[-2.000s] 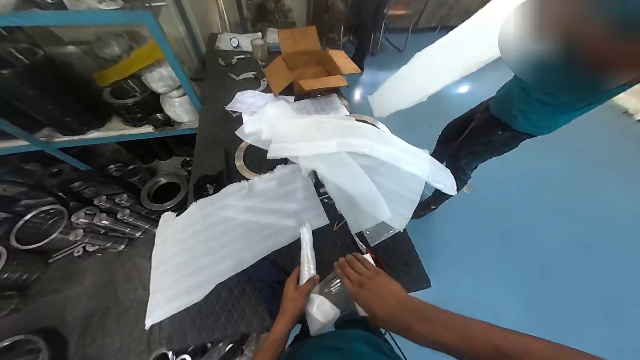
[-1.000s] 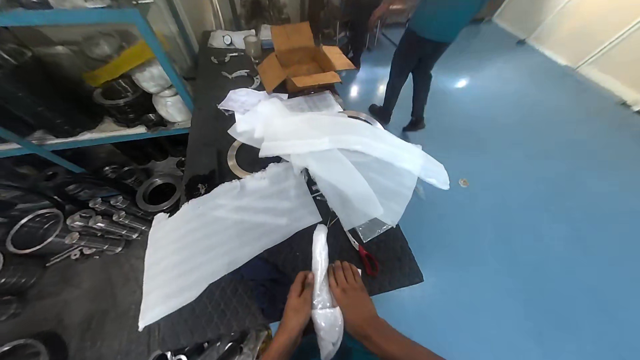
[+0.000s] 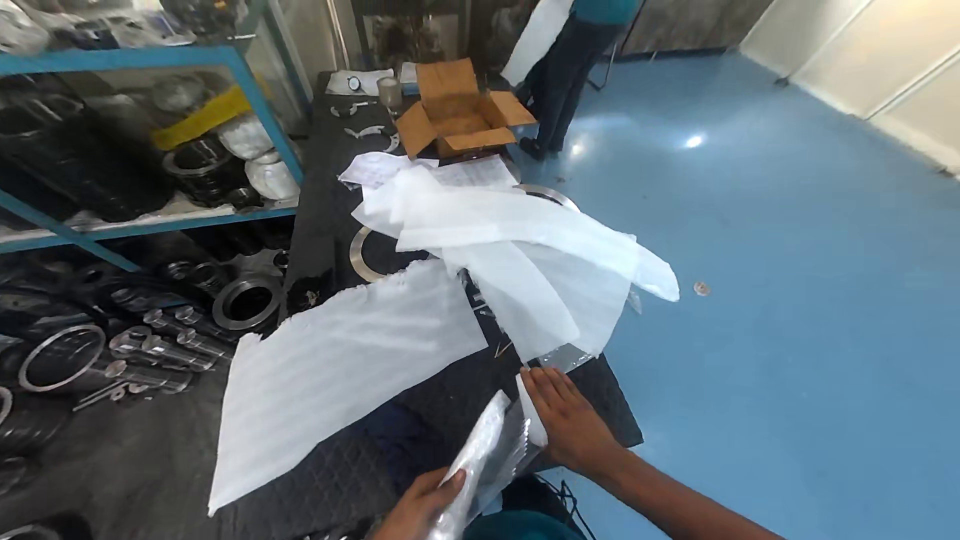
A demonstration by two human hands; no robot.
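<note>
At the near edge of the dark-covered table, my left hand [image 3: 429,501] grips a long bundle [image 3: 480,439] wrapped in white foam and clear plastic. My right hand [image 3: 568,420] lies on a white foam-covered part at the bundle's right side, fingers close together; clear plastic spans between the two hands. Beyond them, several white foam sheets [image 3: 517,217] overlap in a pile, with a clear plastic piece [image 3: 564,358] under their near end. Another wide foam sheet [image 3: 352,360] stretches across the table to the left. What is inside the bundle is hidden.
An open cardboard box [image 3: 469,124] stands at the table's far end. Metal rings [image 3: 364,255] lie partly under the foam. Blue shelving [image 3: 262,112] and metal cylinders [image 3: 176,352] are on the left. A person [image 3: 577,64] stands beyond the box, near a long white sheet.
My hands have moved apart, with plastic now spread between them. The red-handled tool seen earlier beside my right hand no longer shows. The other person has moved farther back since the first frame.
</note>
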